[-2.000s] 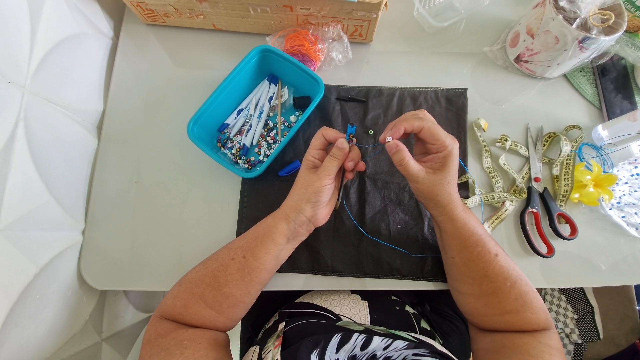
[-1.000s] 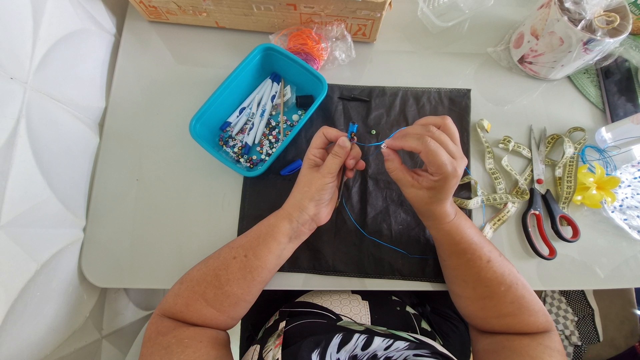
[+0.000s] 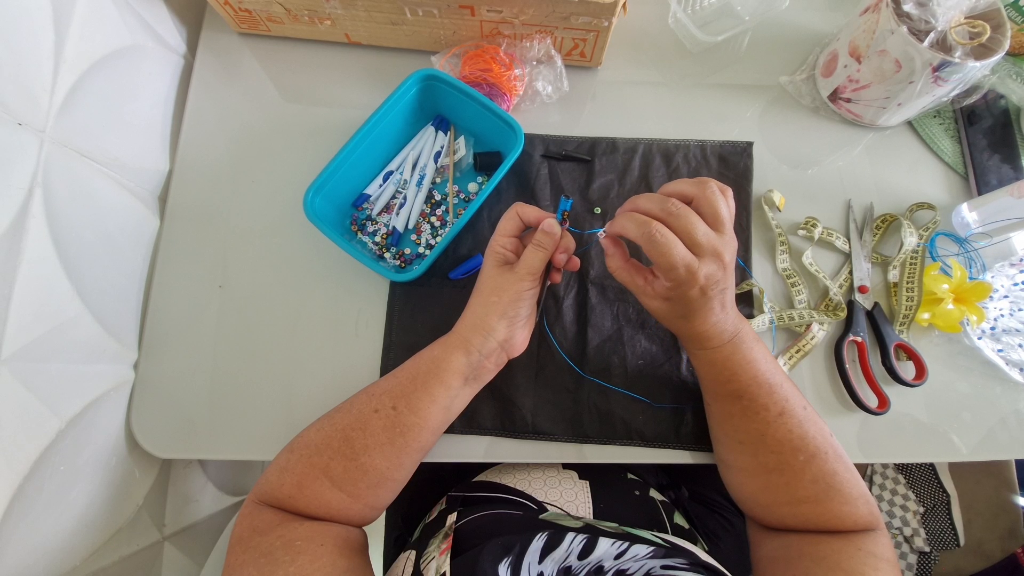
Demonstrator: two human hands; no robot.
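My left hand (image 3: 524,276) is closed around a slim dark rod-like piece whose top, wrapped in blue cord (image 3: 565,208), shows above the fingers with small dark beads. To its right, my right hand (image 3: 676,252) pinches a small white cube bead (image 3: 602,234) between thumb and fingertips. A thin blue cord (image 3: 584,231) runs from the wrapped piece to this bead. Another length of blue cord (image 3: 588,374) curves down over the black cloth (image 3: 608,320). One small green bead (image 3: 598,210) lies on the cloth between and above the hands.
A turquoise tub (image 3: 344,152) holds pens and many beads. Near it lie a blue pen cap (image 3: 466,266), a black cap (image 3: 567,155) and bagged orange cord (image 3: 490,70). Scissors (image 3: 860,308), a tape measure (image 3: 800,308) and a yellow flower (image 3: 952,294) are at right; a cardboard box (image 3: 416,24) stands behind.
Two seconds ago my right hand held the white bead apart, with no cord visible between the hands. Now the blue cord spans from the wrapped piece to the bead at my right fingertips.
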